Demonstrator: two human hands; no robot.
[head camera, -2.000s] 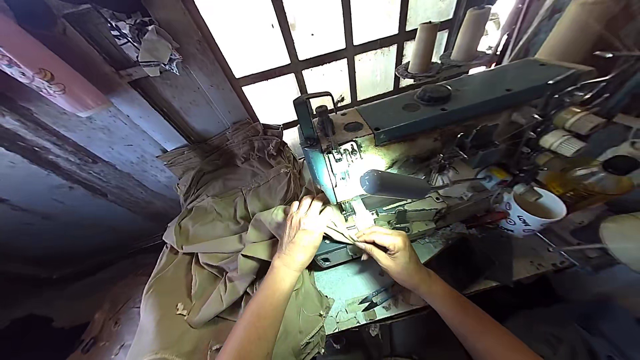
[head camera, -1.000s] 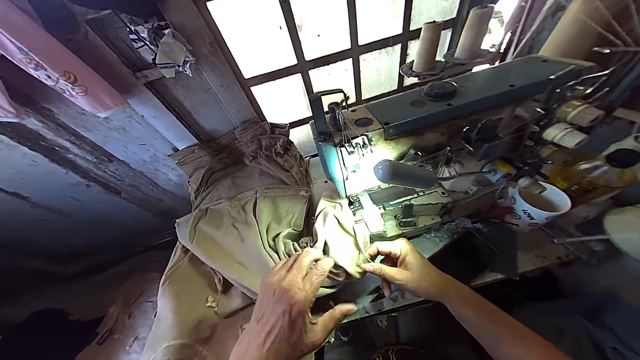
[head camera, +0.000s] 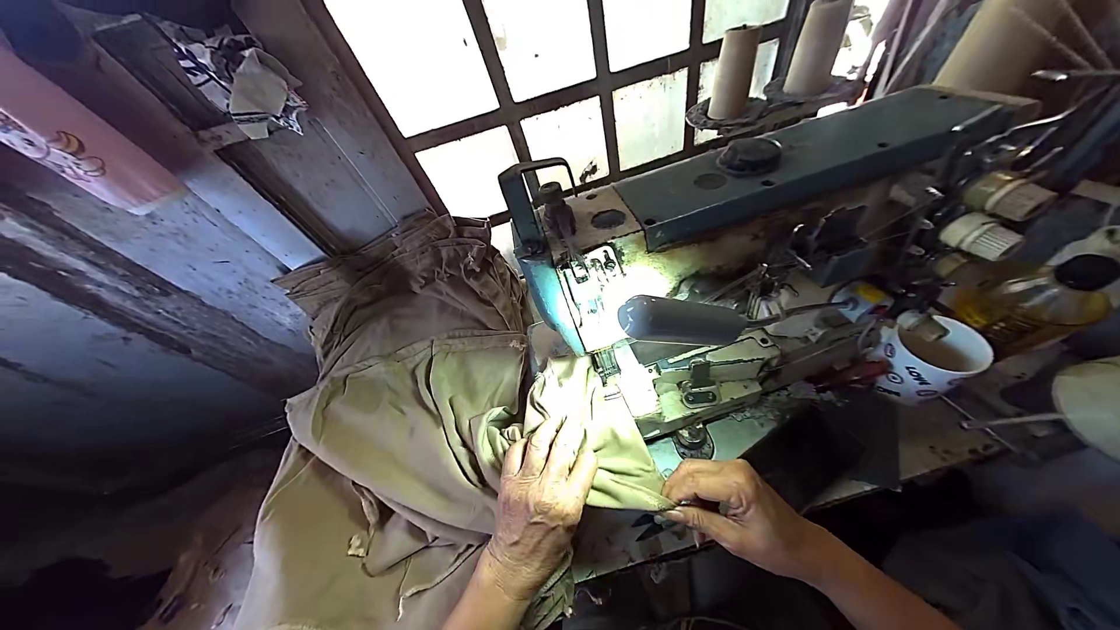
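A heap of khaki fabric (head camera: 394, 420) lies to the left of an industrial sewing machine (head camera: 787, 175), and part of it reaches the lit needle area. My left hand (head camera: 544, 494) rests palm down on the bunched cloth just in front of the needle, its fingers spread a little. Between thumb and fingers, my right hand (head camera: 739, 507) pinches the cloth's edge, nearer the table's front. The cloth between both hands is drawn fairly flat. Whether the presser foot bears on the fabric cannot be told in the glare.
A gray lamp head (head camera: 682, 320) juts out beside the needle. To the right stand a paper cup (head camera: 934, 363) and a bottle of yellow liquid (head camera: 1032, 302). Thread cones (head camera: 733, 74) are behind the machine. Dark-tipped scissors or snips (head camera: 647, 527) lie partly under the cloth.
My left hand has moved from the table's front onto the cloth near the needle. The cloth by the needle, bunched a second ago, is now spread toward my right hand, which still pinches it.
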